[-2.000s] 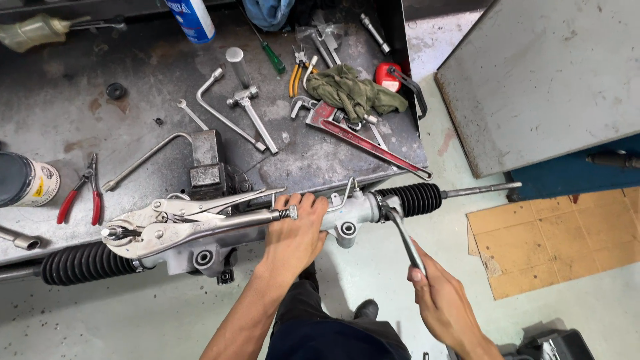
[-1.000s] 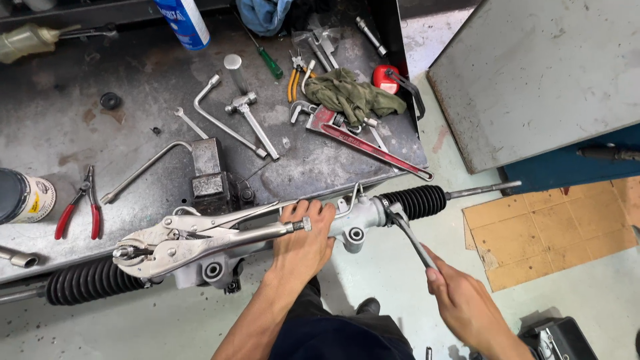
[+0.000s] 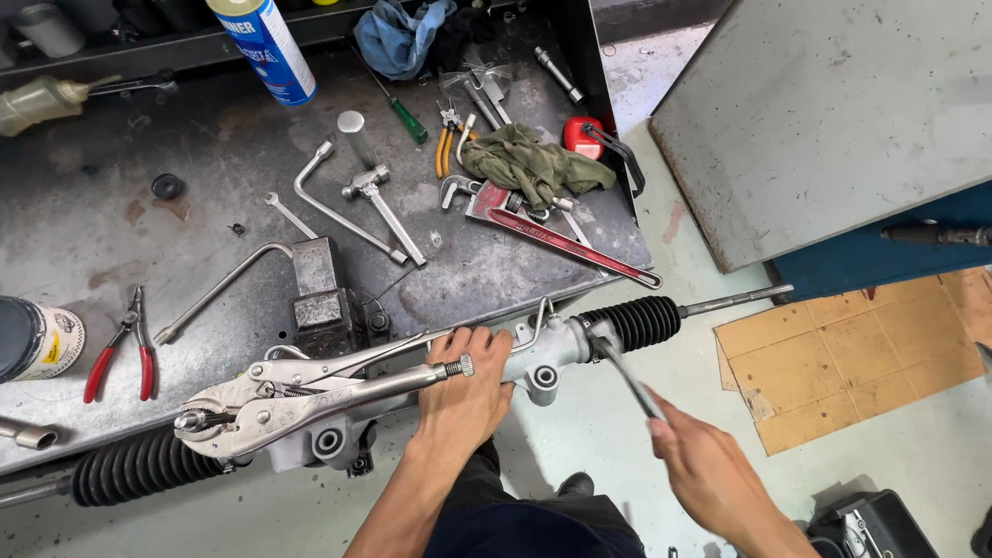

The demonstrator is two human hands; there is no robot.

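Note:
A steering rack (image 3: pixel 552 350) with black rubber bellows (image 3: pixel 632 322) lies along the bench's front edge, near a bench vise (image 3: pixel 319 298). Large locking pliers (image 3: pixel 310 395) are clamped at its left part, their handles pointing right. My left hand (image 3: pixel 465 387) grips the rack's housing beside the handle ends. My right hand (image 3: pixel 697 457) holds the handle of a slim metal tool (image 3: pixel 632 384), whose head is at the inner end of the right bellows; motion blur hides the exact kind of tool.
On the steel bench (image 3: pixel 232 194) lie a ball-peen hammer (image 3: pixel 391 217), a red pipe wrench (image 3: pixel 566 244), red-handled pliers (image 3: pixel 124 349), an L-shaped socket wrench (image 3: pixel 341 217) and a green rag (image 3: pixel 535 163). Cardboard (image 3: pixel 845 356) covers part of the floor. A grey panel (image 3: pixel 821 116) stands at right.
The right hand with the tool stays near the right bellows, and the tool's handle has swung outward to the right since two seconds ago. The left hand remains on the housing.

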